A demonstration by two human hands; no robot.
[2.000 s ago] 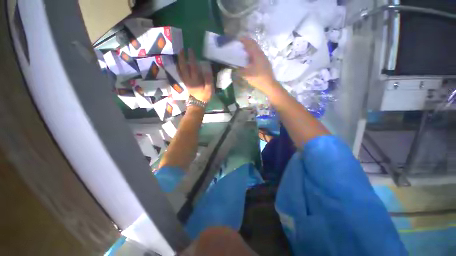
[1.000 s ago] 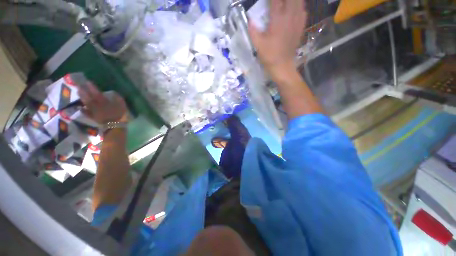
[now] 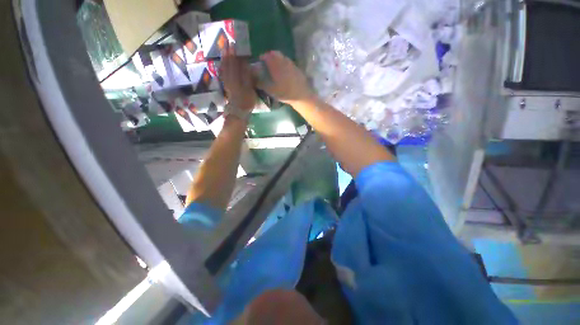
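Note:
Printed white cartons with black panels and orange-red marks (image 3: 191,76) lie piled on the green work surface (image 3: 270,28) at the upper left. My left hand (image 3: 238,84) rests against the right side of the pile, its fingers extended and gripping nothing that I can see. My right hand (image 3: 285,77) is just to its right, fingers curled around a blurred pale carton (image 3: 260,75). That carton is mostly hidden between the two hands.
A heap of crumpled white and clear scrap (image 3: 381,63) lies right of the green surface. A black conveyor belt (image 3: 553,47) in a metal frame is at the upper right. A grey rail (image 3: 121,159) runs along the left. Brown cardboard (image 3: 140,22) is at the upper left.
The view swung right and came back. My right hand went out over the frame on the right with a white piece, and is now back beside my left hand at the pile.

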